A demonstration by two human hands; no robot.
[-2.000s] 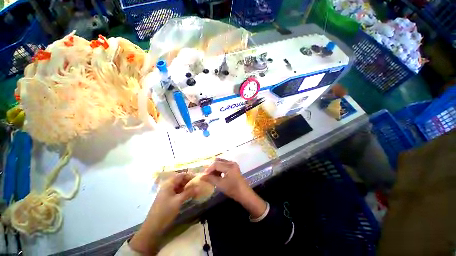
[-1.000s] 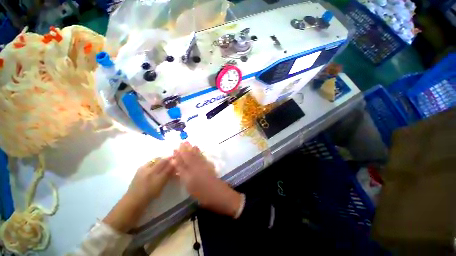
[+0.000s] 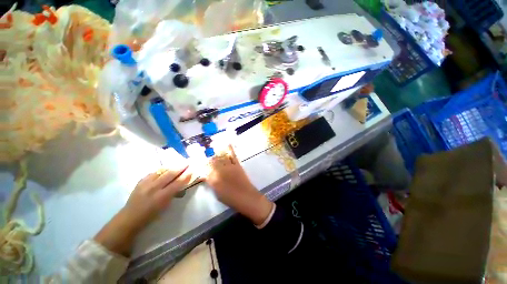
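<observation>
My left hand lies on the white table in front of the needle area, fingers pointing right, over a pale piece whose shape is lost in glare. My right hand is close beside it, fingertips near the needle end of the sewing machine. Whether either hand grips the piece cannot be told. The presser foot is washed out by bright light. The blue guard stands just behind the hands. A large cream pile with orange tips lies at the left.
A loose cream bundle lies lower left. Yellow loops hang beside a black rectangle. A pink-rimmed dial is on the machine front. A clear bag is behind the head. A cardboard box and blue crates are right.
Both hands have moved from the table's front edge up to the needle area. Since one second ago they have come slightly apart. The camera view has shifted.
</observation>
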